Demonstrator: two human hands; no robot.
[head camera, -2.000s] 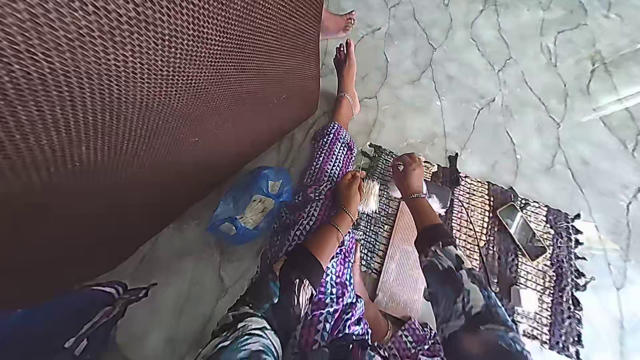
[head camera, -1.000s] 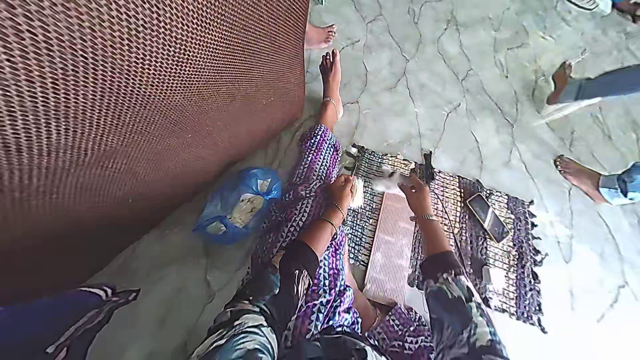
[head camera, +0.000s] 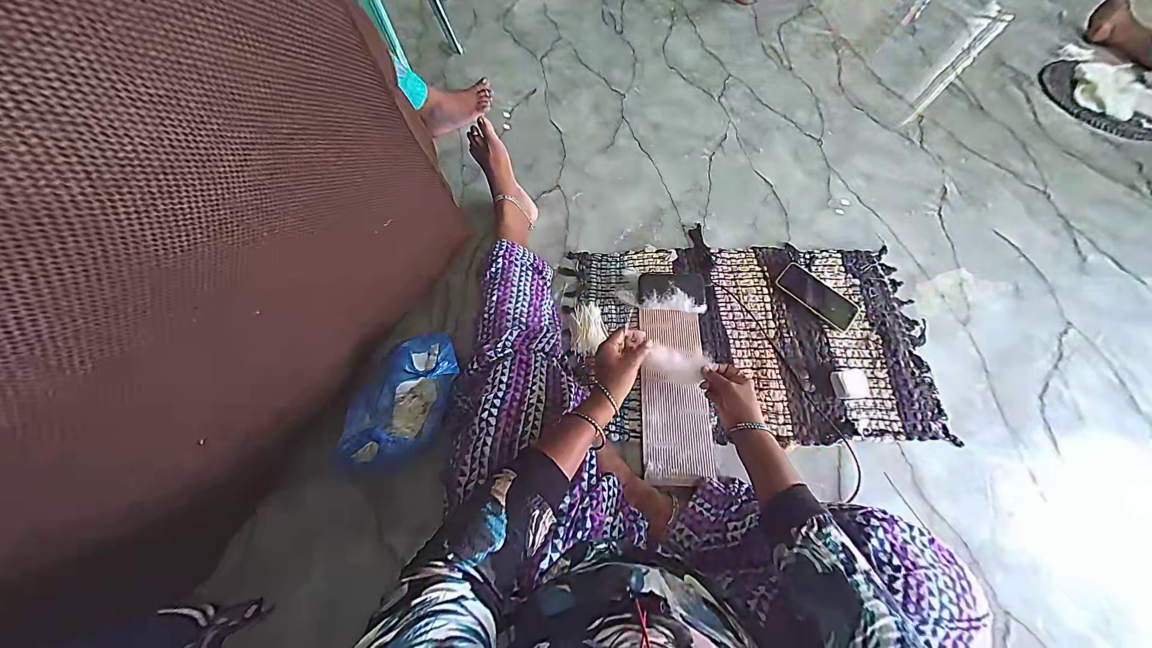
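Observation:
A thin tuft of white fibre, like cotton (head camera: 675, 364), stretches between my two hands above a long ridged board (head camera: 679, 423). My left hand (head camera: 621, 360) pinches its left end, and my right hand (head camera: 731, 392) pinches its right end. At the far end of the board more white fluff (head camera: 673, 301) lies against a dark rectangular object (head camera: 671, 286). Just beyond my left hand is a bundle of thin off-white strands (head camera: 589, 329), perhaps wicks. I cannot tell whether my left hand also holds some of them.
On the woven rag rug (head camera: 742, 315) lie a smartphone (head camera: 817, 297), a small white block (head camera: 850, 384) and a dark cable. A blue plastic bag (head camera: 400, 400) with pale contents sits left of my leg. A brown woven-textured surface (head camera: 207, 225) fills the left. Another person's foot (head camera: 456, 105) is beyond mine.
My right hand was at loose white fluff a second ago; the fluff now spans both hands. The walking person's feet at the right have left that spot. The view has shifted.

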